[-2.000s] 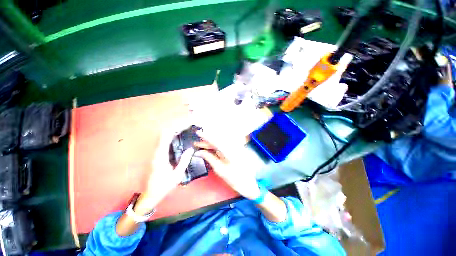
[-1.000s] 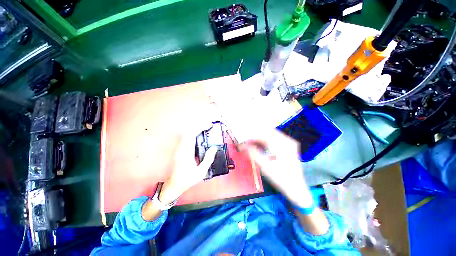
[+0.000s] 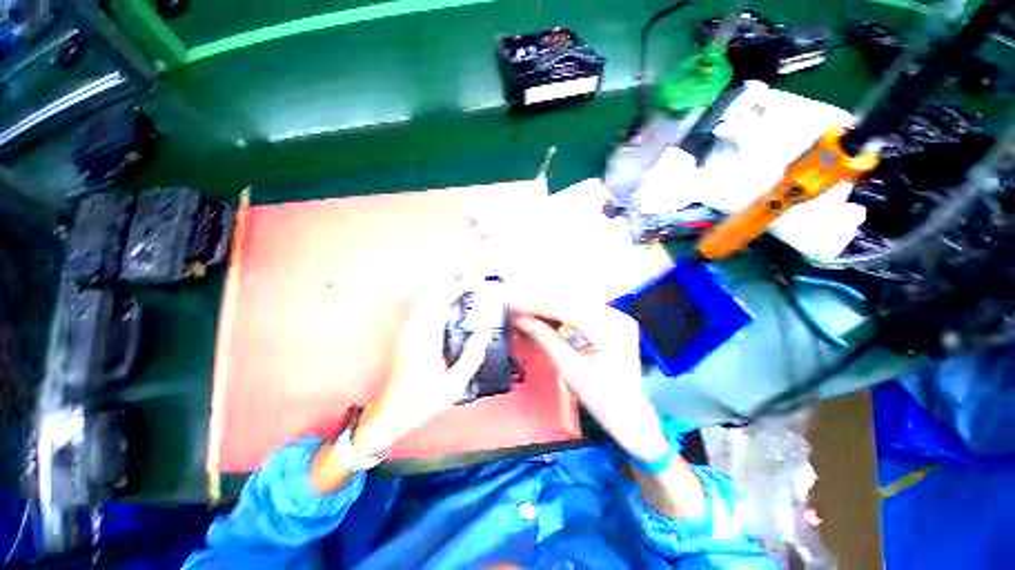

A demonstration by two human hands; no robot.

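Note:
A black palm-sized housing [image 3: 486, 354] is held over the orange-red mat [image 3: 323, 323]. My left hand [image 3: 429, 356] grips it from its left side, with the thumb across its face. My right hand [image 3: 590, 354] is at the housing's upper right edge, its thumb and fingertips close together. Whether a small part is between those fingertips is too blurred to tell. The blue tray [image 3: 729, 323] with a dark mass of tiny pieces is right of my right hand.
An orange screwdriver [image 3: 776, 200] and a green-topped syringe [image 3: 692, 84] hang at the right. White paper [image 3: 601, 239] lies on the mat's right edge. Black units [image 3: 165, 234] line the left; a labelled unit [image 3: 551, 69] is at the back. Teal-handled cutters [image 3: 829, 306] lie right.
Since one second ago, my right hand has moved left to the housing's upper right edge. My left hand still holds the housing. The hanging tools have shifted slightly in view.

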